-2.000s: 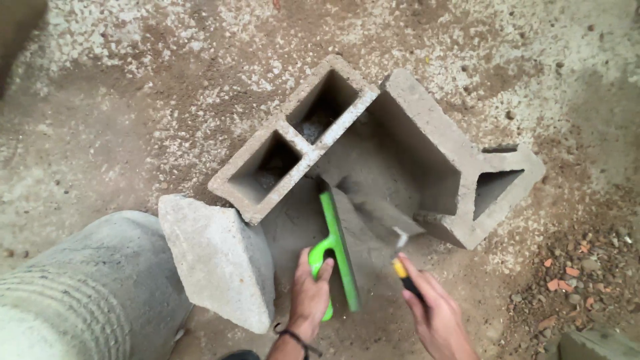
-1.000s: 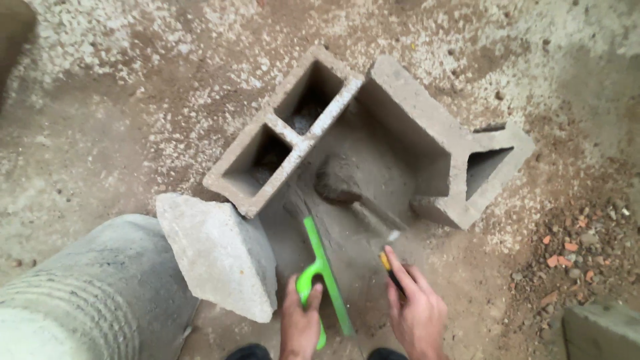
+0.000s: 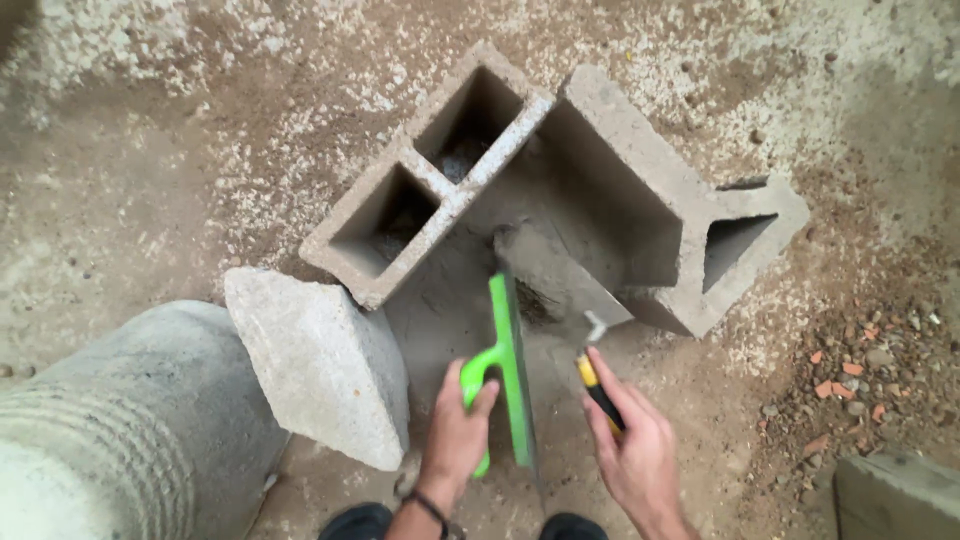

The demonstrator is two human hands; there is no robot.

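Observation:
My left hand [image 3: 459, 431] is closed around the handle of a green plastering float [image 3: 510, 367], its flat face turned to the right and held on edge. My right hand [image 3: 637, 446] grips the yellow and black handle of a pointing trowel [image 3: 559, 262]. The trowel's metal blade lies low over grey mortar [image 3: 442, 300], with its tip up and left and some mortar on it. The float's far end is beside the blade, near a dark lump of mortar; whether they touch is unclear. The mortar is on the ground between the concrete blocks.
A two-cell hollow concrete block [image 3: 450, 195] stands behind the mortar. To its right is a broken hollow block [image 3: 697, 225]. A rough concrete chunk [image 3: 307, 360] and a ribbed concrete cylinder [image 3: 135, 420] are at left. Rubble [image 3: 862, 375] and another block [image 3: 892, 495] lie at right.
A mound of mortar seen beyond the trowel one second ago is no longer there in that form; the trowel blade now lies across that spot. The float's far end has moved right, close to the blade.

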